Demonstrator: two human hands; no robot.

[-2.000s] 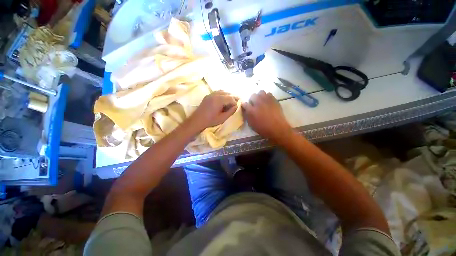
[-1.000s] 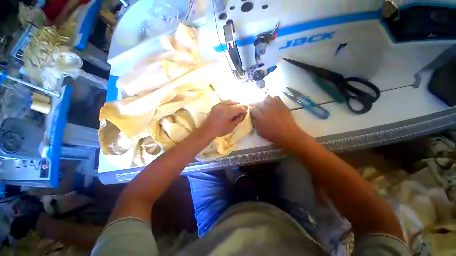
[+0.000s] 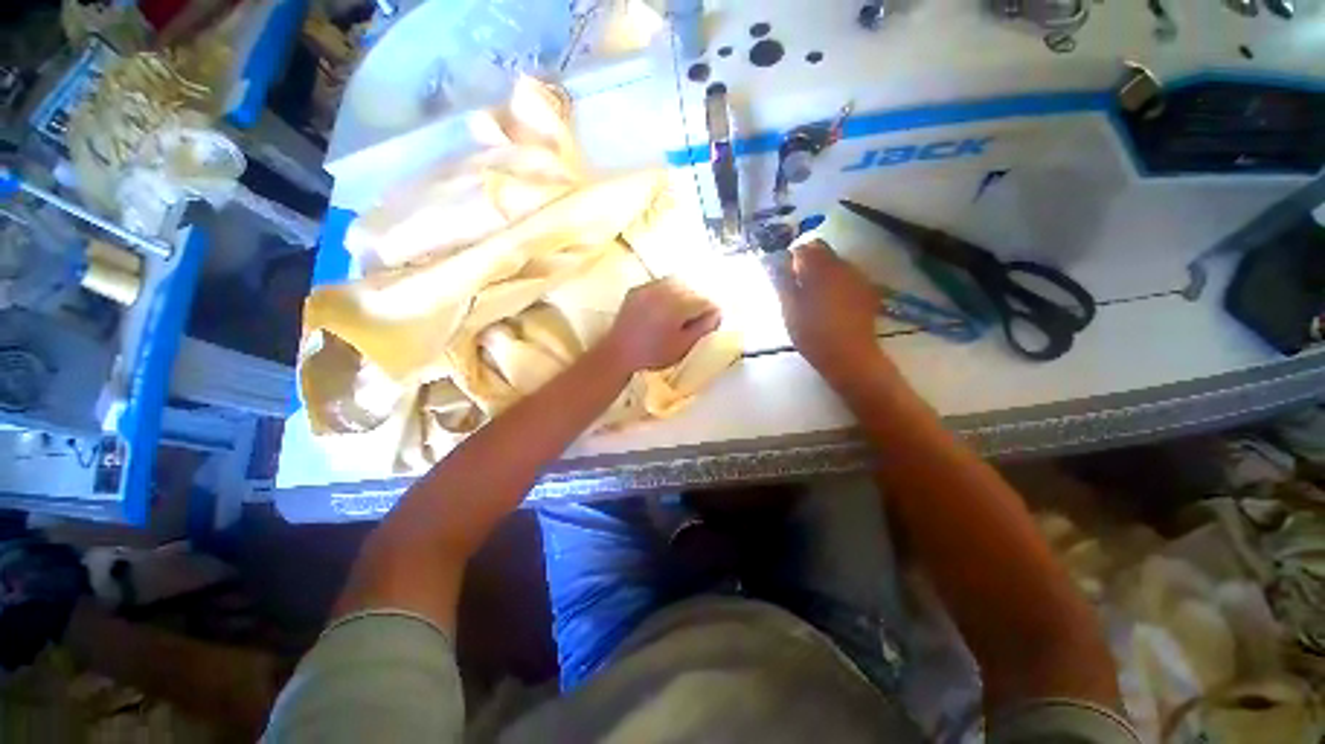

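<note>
The pale yellow garment piece (image 3: 436, 298) lies bunched on the machine bed left of the needle. My left hand (image 3: 666, 326) is closed on its right part, fingertips pinching the cloth. My right hand (image 3: 831, 302) is beside the presser foot and needle area (image 3: 773, 233), fingers bent; glare hides its fingertips, so I cannot tell whether they hold anything. The white sewing machine head (image 3: 1075, 146) reads "JACK". Black shears (image 3: 1003, 284) and light blue snips (image 3: 930, 314) lie right of my right hand.
A dark green tool (image 3: 952, 288) lies partly under the shears. A dark box (image 3: 1279, 298) is at the table's right edge. A cream fabric heap (image 3: 1192, 596) is at lower right, below the table. Another machine table with blue edging (image 3: 172, 371) stands at left, with a thread cone (image 3: 111, 273).
My right hand has moved away from my left hand, up beside the presser foot. A gap now shows between the hands. The view has shifted, and the shears and snips sit closer to my right hand.
</note>
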